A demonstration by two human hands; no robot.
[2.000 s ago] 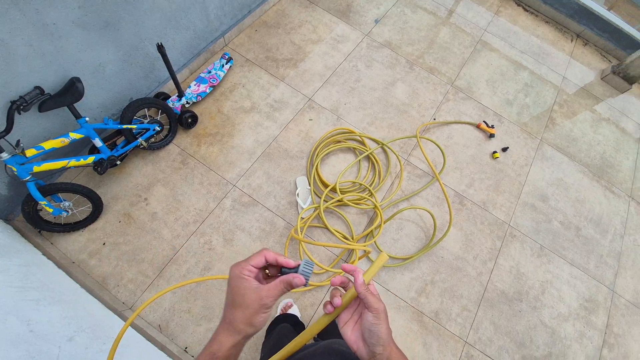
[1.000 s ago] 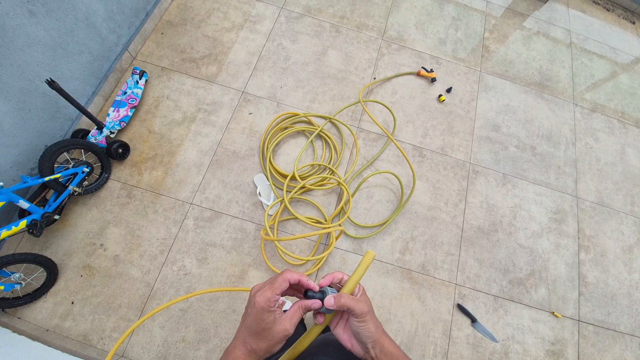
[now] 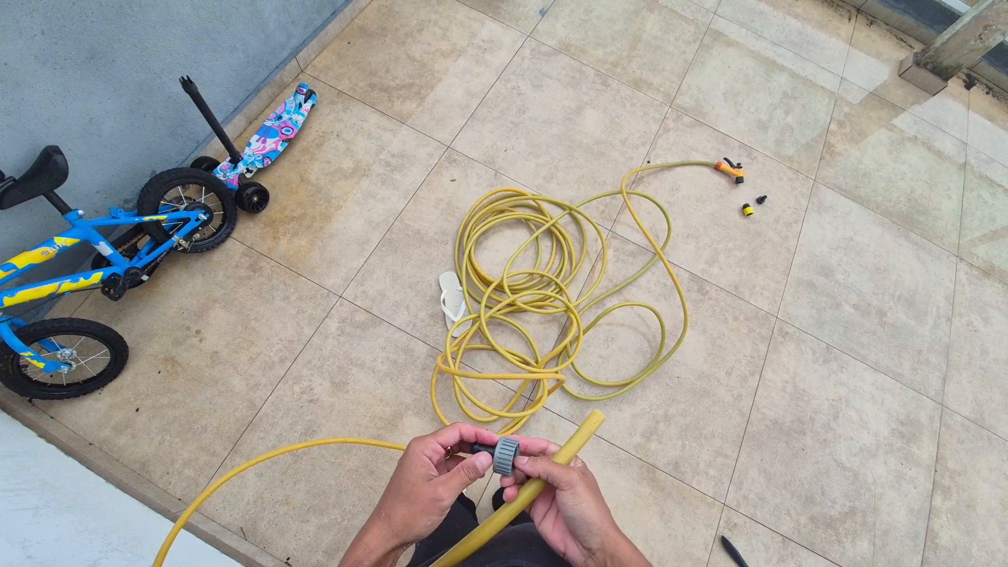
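My left hand [image 3: 429, 480] grips the black stem of a hose connector with a grey ribbed collar [image 3: 506, 456]. The fingertips of my right hand [image 3: 563, 492] touch the collar, while that hand also holds a yellow garden hose [image 3: 504, 516] near its cut end, which points up and to the right. The connector and the hose end are apart. Beyond my hands, a tangled coil of thinner-looking yellow hose [image 3: 524, 287] lies on the tiles, its far end running to an orange spray nozzle [image 3: 731, 170]. Beside the nozzle lie a yellow and black fitting [image 3: 747, 210] and a small black piece [image 3: 761, 199].
A white flip-flop [image 3: 452, 299] lies against the coil's left side. A blue and yellow child's bicycle [image 3: 102, 252] and a patterned scooter [image 3: 272, 138] stand by the grey wall at left. A black handle [image 3: 733, 551] shows at the bottom edge.
The grey collar, largely covered by my fingers one second ago, now shows between my hands. Two seconds ago my left hand held it away from my right fingers. The view has shifted.
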